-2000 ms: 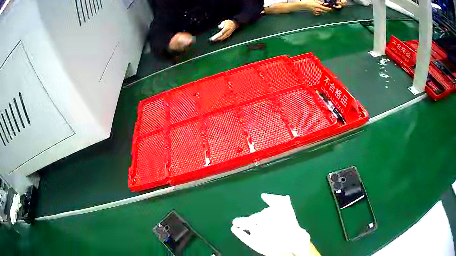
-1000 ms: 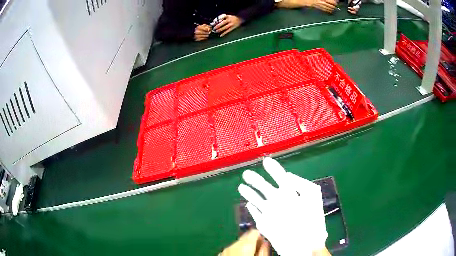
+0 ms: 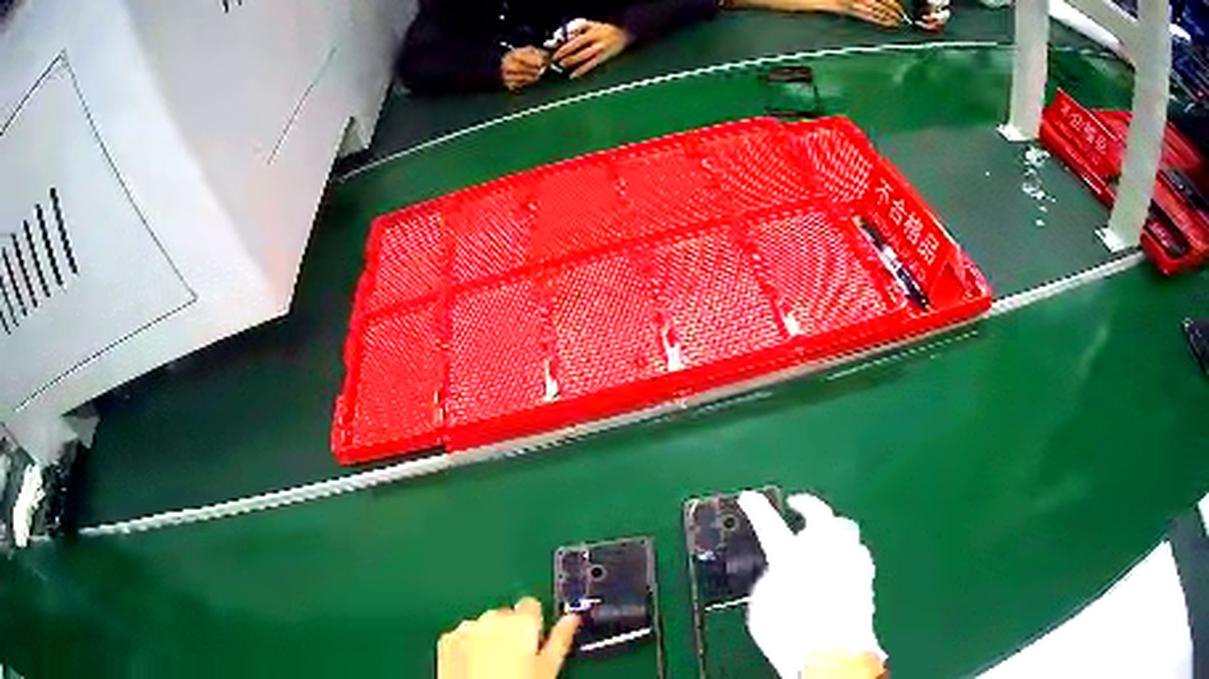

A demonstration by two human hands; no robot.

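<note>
Two black phone middle frames lie side by side on the green conveyor belt, a narrow gap between them, camera ends away from me. My bare left hand [image 3: 507,642] is at the left frame [image 3: 613,584], its thumb touching the left edge, fingers apart. My white-gloved right hand [image 3: 815,584] is at the right frame [image 3: 723,544]. Its index finger rests on the top right corner, with another finger spread beside it. Neither hand lifts a frame. The lower ends of both frames are cut off by the picture edge.
A large red reject tray [image 3: 617,285] lies beyond the belt's near lane, dark parts at its right end. A white machine housing [image 3: 159,199] stands left, a white upright [image 3: 1138,146] right. Another dark piece [image 3: 1197,342] shows at the right edge. Other workers' hands [image 3: 564,53] are opposite.
My hands have moved apart and lower. The two frames, overlapped by my hands before, now lie side by side, the right one further left than before. A dark piece has appeared at the right edge.
</note>
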